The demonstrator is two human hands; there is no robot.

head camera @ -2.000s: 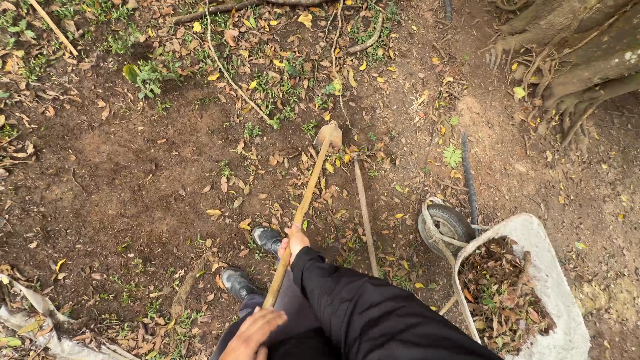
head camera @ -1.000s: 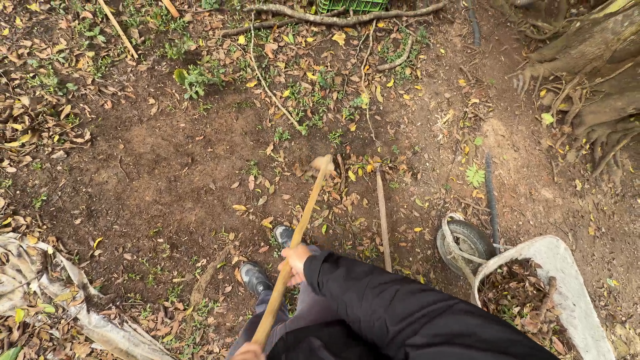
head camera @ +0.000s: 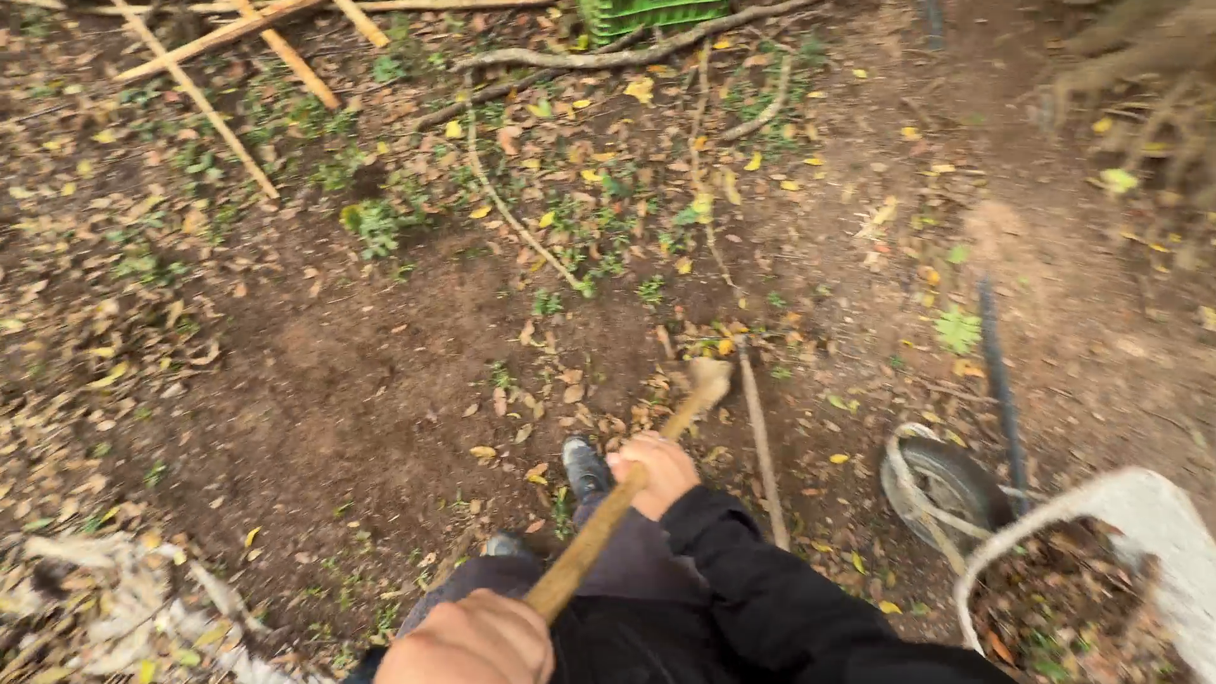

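Note:
A long-handled tool, its head blurred and probably a hoe's, slants up from the bottom centre; its wooden handle (head camera: 587, 551) is in both my hands. My right hand (head camera: 655, 472), in a black sleeve, closes round the shaft partway along. At the bottom edge my left hand (head camera: 475, 641) is wrapped round the rear part of the handle. The tool's head (head camera: 710, 375) is over leaf-strewn soil just left of a thin wooden pole (head camera: 760, 442) lying on the ground. My shoes (head camera: 585, 465) show left of the handle.
At the lower right stands a wheelbarrow (head camera: 1007, 560) holding dry leaves, its wheel (head camera: 945, 486) beside a dark pipe (head camera: 1001, 389). A branch (head camera: 636, 59) lies before a green crate (head camera: 651, 19). Wooden sticks (head camera: 204, 114) lie upper left, whitish sheeting (head camera: 142, 608) lower left, tree roots (head camera: 1140, 114) upper right.
The view has shifted, showing more sticks and the green crate at the top. Both hands remain on the handle; my left hand, cut off by the frame's edge a second ago, shows more fully.

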